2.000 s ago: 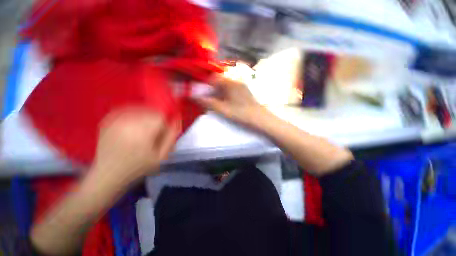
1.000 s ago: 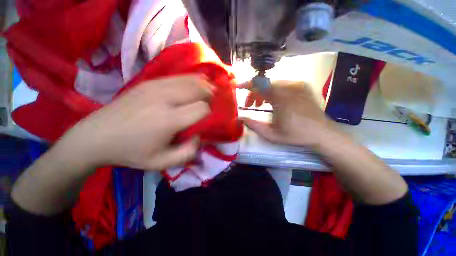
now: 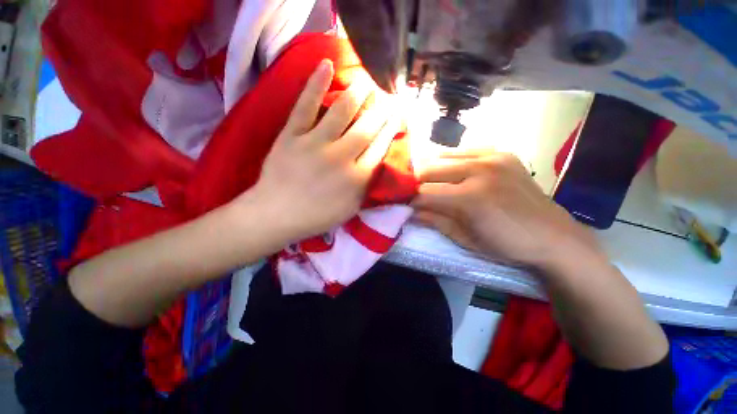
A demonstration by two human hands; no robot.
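Observation:
A red garment (image 3: 234,154) with a pale lining (image 3: 355,251) lies on the machine table left of the needle, and its lower edge hangs over the table's front edge. My left hand (image 3: 319,162) lies flat on the red cloth with fingers spread, fingertips close to the glaring needle area. My right hand (image 3: 493,202) is just right of the cloth, its fingertips at the cloth's right edge below the presser area (image 3: 448,101). Whether those fingertips pinch the cloth is hard to tell. The lamp glare hides the needle.
The white machine head (image 3: 687,97) spans the upper right. A dark smartphone (image 3: 602,166) lies right of my right hand, with green-and-yellow snips (image 3: 705,241) beyond it. Blue crates (image 3: 695,364) and red cloth (image 3: 529,348) are below the table edge.
My left hand has turned and settled flat on the cloth, nearer the needle. My right hand has moved slightly right and down in the picture. The view has shifted, and the phone screen is now dark.

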